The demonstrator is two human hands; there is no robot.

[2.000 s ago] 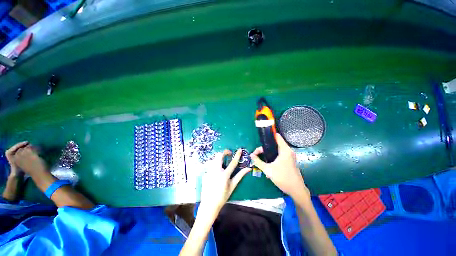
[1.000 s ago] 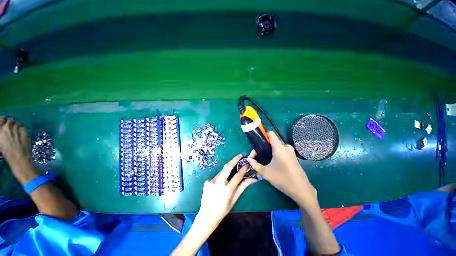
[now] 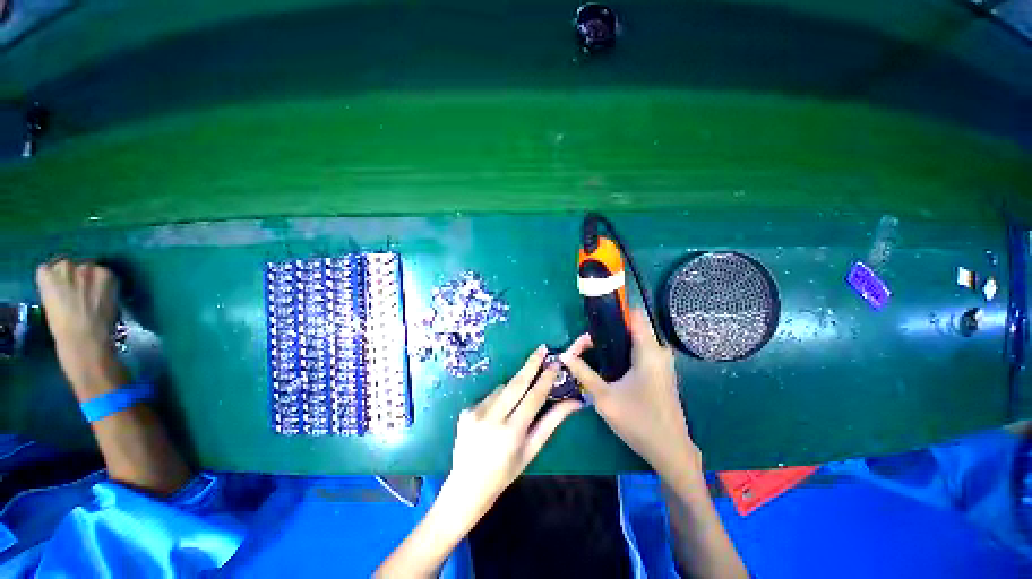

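Note:
My left hand [image 3: 496, 439] holds a small round black unit [image 3: 560, 378] in its fingertips, just above the bench near its front edge. My right hand [image 3: 643, 390] is closed around an orange and black electric screwdriver [image 3: 605, 303] with a pale band, and its thumb and finger reach to the unit. The screwdriver's cord runs from its top down behind my right hand. Its tip is hidden by my fingers. A blue-and-white panel of tight rows [image 3: 337, 345] lies left of my hands, with a pile of small silver parts [image 3: 462, 322] beside it.
A round speckled dish [image 3: 721, 305] lies right of my hands. A purple piece [image 3: 869, 285] and small pale pieces [image 3: 975, 279] lie farther right. Another black unit [image 3: 596, 27] is on the green belt [image 3: 498, 147]. A person's hand [image 3: 82, 303] is at left. A red tray [image 3: 767, 484] is below the bench edge.
The screwdriver leaned left a second ago and now stands more upright in the picture. My left hand still holds the unit. The other person's hand at left has moved and closed.

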